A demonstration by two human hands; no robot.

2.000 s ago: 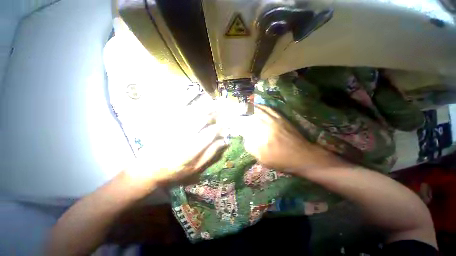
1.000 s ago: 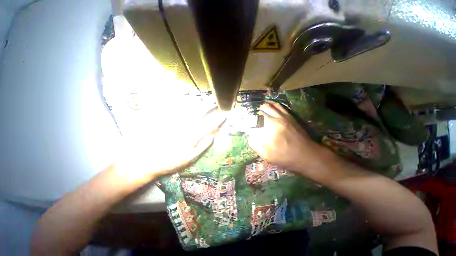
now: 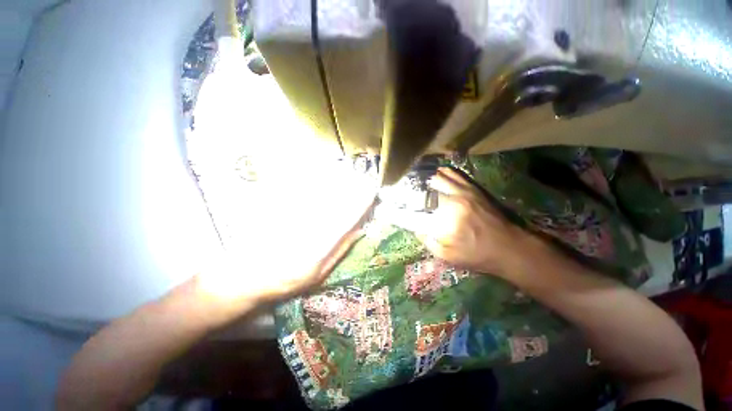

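Green printed cloth (image 3: 365, 321) with small houses lies over the near table edge and hangs down, with more of it bunched to the right under the machine head. My left hand (image 3: 309, 257) lies flat at the cloth's left side, its fingers pointing to the needle area and mostly lost in white glare. My right hand (image 3: 465, 229) rests on the cloth just right of the presser foot area (image 3: 425, 185), fingers bent; whether it pinches the cloth cannot be told. The needle is hidden by glare.
The cream sewing machine head (image 3: 514, 40) spans the top, with a dark pointed shape (image 3: 425, 72) at its front and a dark curved lever (image 3: 562, 84) to the right. The pale table (image 3: 88, 177) is at left. A red object (image 3: 710, 321) is at the lower right edge.
The view has shifted, so the machine head sits further right and the dark shape covers most of the yellow triangle. The hanging cloth looks more spread out than at first. Both hands stay near the needle area.
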